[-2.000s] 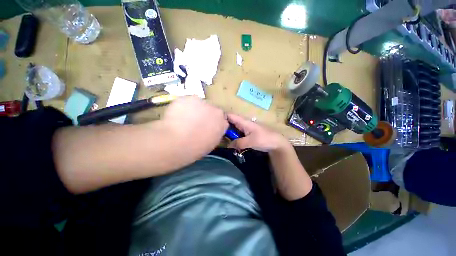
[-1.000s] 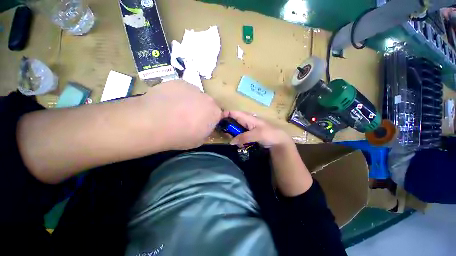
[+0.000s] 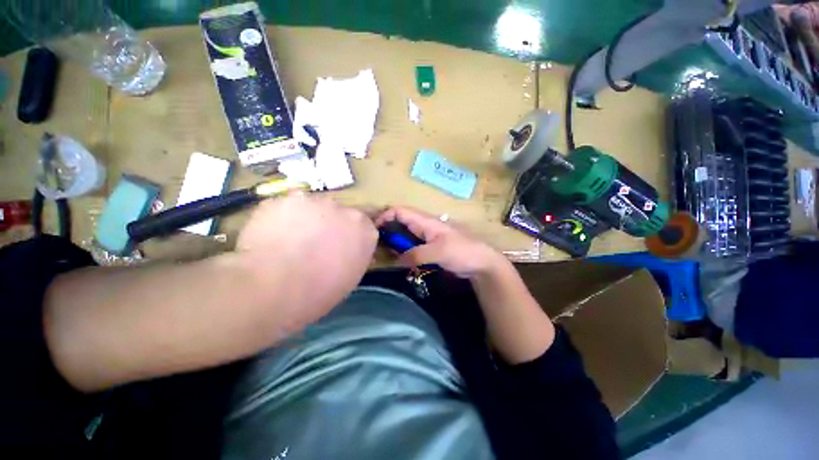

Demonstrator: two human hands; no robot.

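My right hand [image 3: 437,241] holds a small dark part with a shiny blue face [image 3: 400,237] over the bench's near edge. My left hand [image 3: 310,235] is closed beside it, its fingertips close to the part and hidden behind the back of the hand. A long black-handled brush [image 3: 193,213] with a yellowish neck sticks out from my left hand to the left, above the pale blocks; its grip is hidden. The crumpled white cloth [image 3: 346,112] lies on the cardboard beyond my hands.
A printed carton [image 3: 247,90], pale blue block [image 3: 444,173], white-topped block [image 3: 206,187] and blue-green block [image 3: 127,212] lie on the bench. The mini grinder [image 3: 593,184] stands right, before a tray of black parts [image 3: 750,180]. An open cardboard box [image 3: 615,337] is near right. Another person's dark sleeve [image 3: 777,301] shows at far right.
The brush handle, hidden behind my left forearm a second ago, shows again above the blocks. The blue face of the part shows less. The whole view has shifted slightly.
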